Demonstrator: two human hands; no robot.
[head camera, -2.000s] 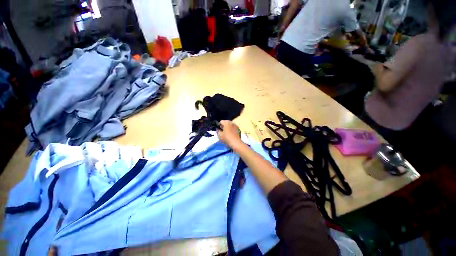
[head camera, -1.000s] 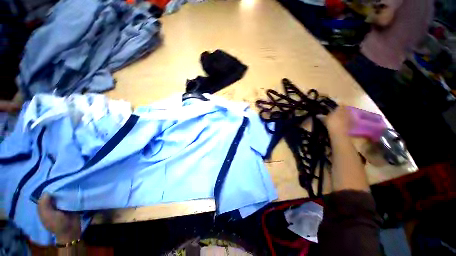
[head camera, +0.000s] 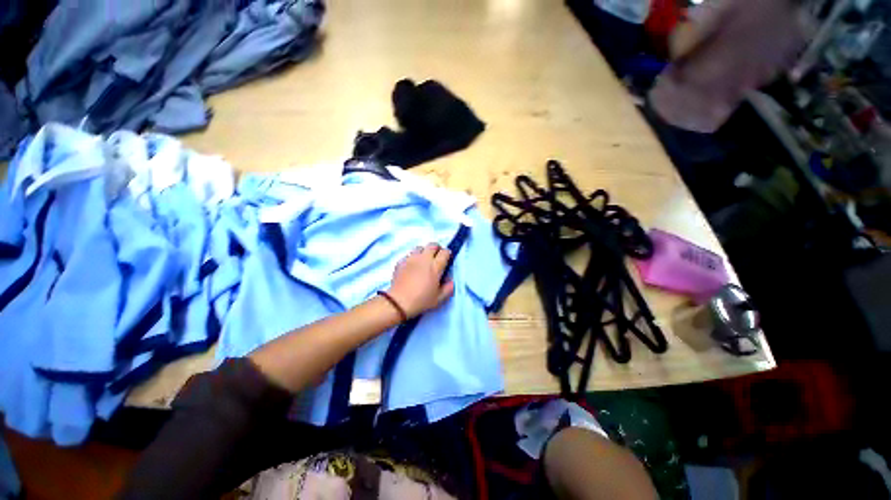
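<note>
A light blue shirt (head camera: 352, 229) with white collar and navy front strips lies spread in front of me, a black hanger (head camera: 369, 169) showing at its collar. My left hand (head camera: 422, 280) is on the shirt's front, fingers curled at the right navy strip (head camera: 456, 246), pinching its edge. The two front edges hang apart at the hem. Bare skin of my right arm or hand (head camera: 596, 471) shows low at the bottom edge, blurred and cut off; its fingers cannot be made out.
Overlapping light blue shirts (head camera: 88, 264) lie at left, grey-blue garments (head camera: 147, 59) beyond. A black cloth (head camera: 430, 122) lies behind the shirt. Black hangers (head camera: 586, 264), a pink pouch (head camera: 684, 264) and a clear mug (head camera: 733, 317) are at right. A person (head camera: 728, 63) is beyond the table.
My left hand has left the shirt's lower left part and come across to its right front strip. The shirt's left part has fallen inward. My right hand has withdrawn from beside the hangers towards me.
</note>
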